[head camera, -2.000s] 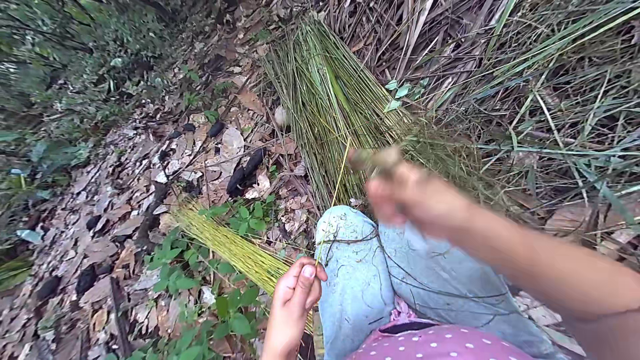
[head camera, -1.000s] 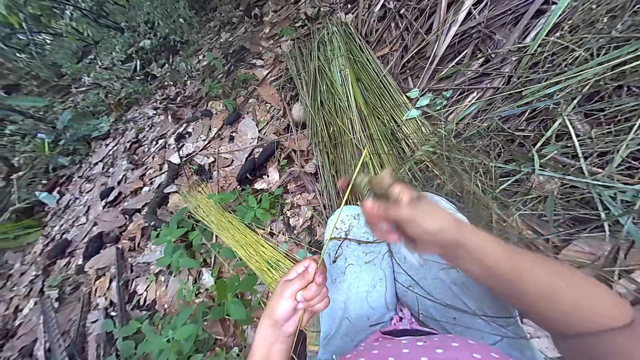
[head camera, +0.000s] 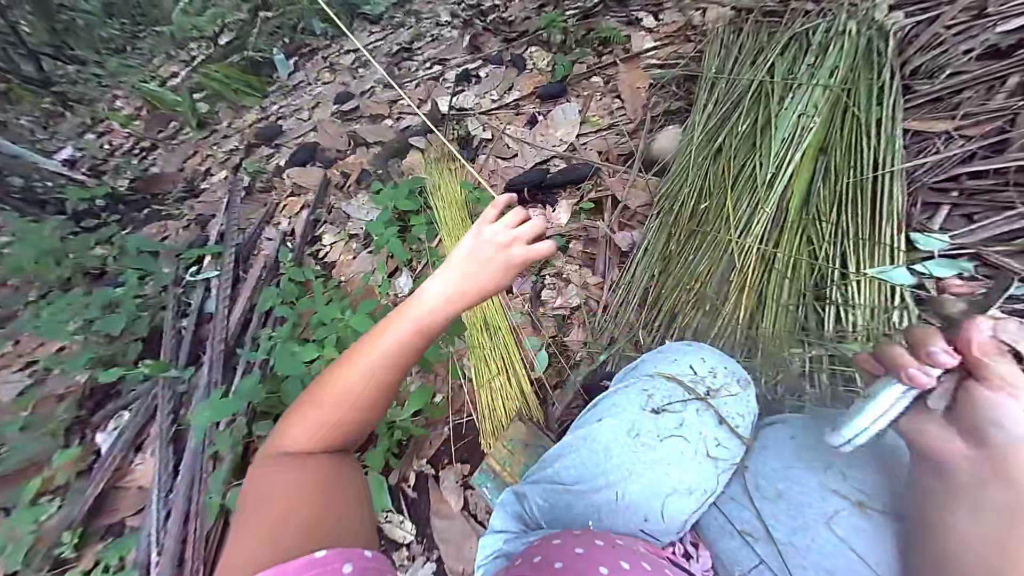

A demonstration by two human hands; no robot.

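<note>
My left hand is stretched out over a narrow bundle of yellow-green stalks, its fingertips closed on one thin pale stalk that runs up and away to the left. At the right edge my right hand grips a tool with a whitish handle; its far end is blurred, so I cannot tell its kind. Beyond my knees a wide heap of long green stalks lies on the ground.
Dry leaves and dark oblong pods cover the ground ahead. Leafy green plants and dry fronds are at left, more dry fronds at right. Fibre scraps lie on my knees.
My left hand has moved from beside my knee out over the narrow bundle, holding a thin stalk. My right hand has moved off to the right, away from my left. The view has shifted left.
</note>
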